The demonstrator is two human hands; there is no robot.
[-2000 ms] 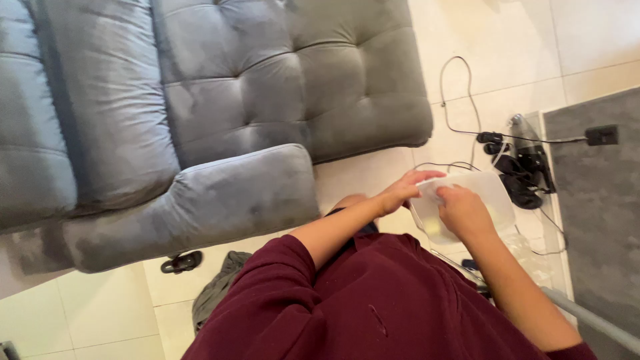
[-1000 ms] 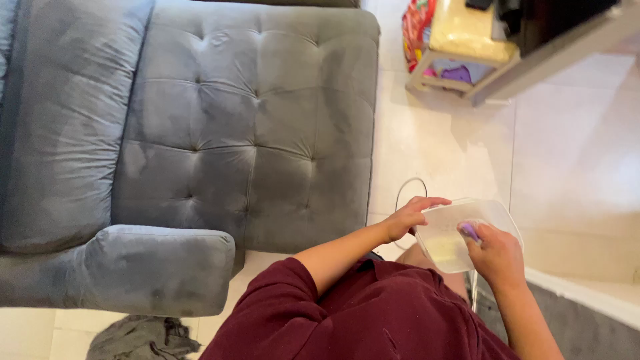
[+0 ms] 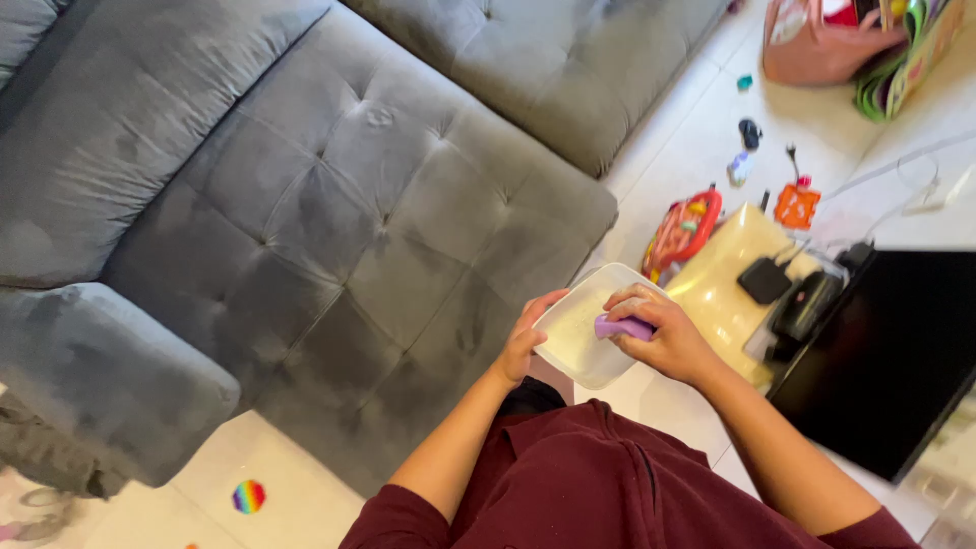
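My left hand point(image 3: 524, 341) grips the left edge of a translucent white plastic container point(image 3: 568, 335), which is tilted and has a pale yellowish liquid in its bottom. In my right hand point(image 3: 657, 328) is a purple sponge point(image 3: 621, 328), held over the right part of the container's inside. The fingers of that hand look wet or foamy. Beyond and left of the container lies a grey tufted sofa seat point(image 3: 381, 221) with darker patches on its fabric.
The sofa's armrest point(image 3: 145, 374) is at left. On the right stand a cream table point(image 3: 713, 282) with black devices and a black television screen point(image 3: 884, 351). A red toy basket point(image 3: 682, 236), a pink bag point(image 3: 827, 46) and a rainbow toy point(image 3: 248, 496) are on the floor.
The view has swung strongly, so the television and floor toys now show. Both hands still hold the container and the sponge; the sponge is plainer to see now than two seconds ago.
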